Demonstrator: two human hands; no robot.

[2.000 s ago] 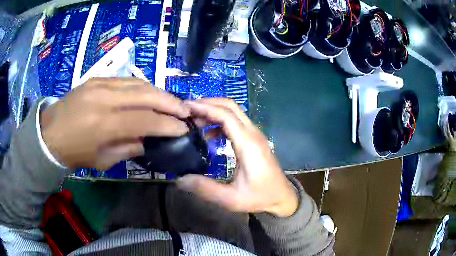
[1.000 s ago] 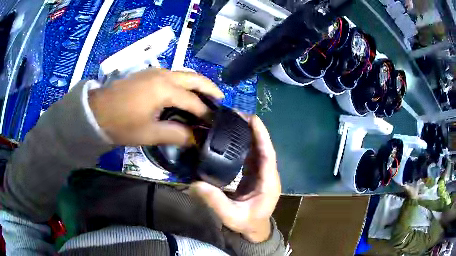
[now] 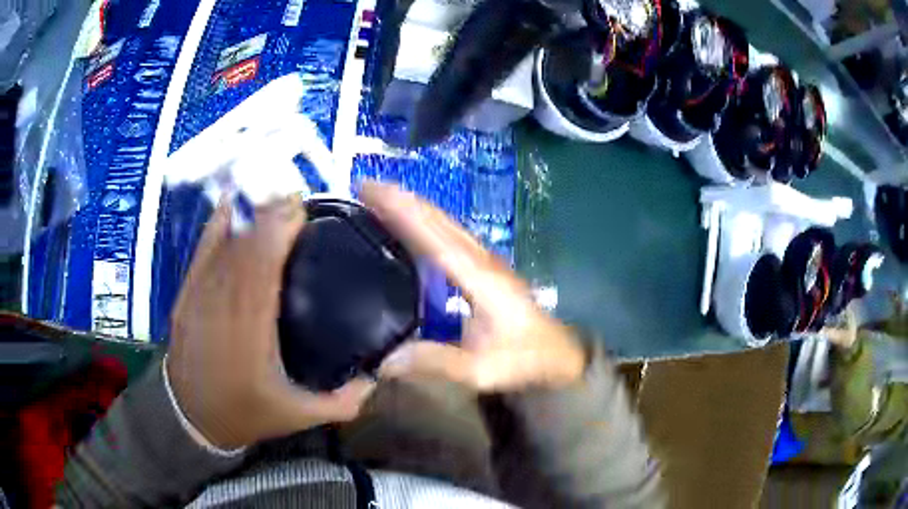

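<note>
A glossy black ball housing (image 3: pixel 348 293) is between my two hands, low over the front edge of the mat. My left hand (image 3: pixel 229 328) wraps its left side and underside. My right hand (image 3: pixel 478 308) touches its right side with thumb and fingers, slightly blurred. A seam runs along the ball's upper right. A white wall bracket (image 3: pixel 249 149) stands just behind the ball, partly hidden by my left hand. The ball's underside is hidden.
A black electric screwdriver (image 3: pixel 478 65) hangs above the mat, before a grey-white box (image 3: pixel 423 50). Open camera units with wires (image 3: pixel 587 89) stand at the back right. Another white bracketed unit (image 3: pixel 735 268) is at the right. A cardboard box (image 3: pixel 712 427) is below the bench edge. Another person's arm (image 3: pixel 861 368) shows at far right.
The black ball has turned from its vented side to a smooth face. My left hand has moved from its top to its left side and underside. The view has shifted.
</note>
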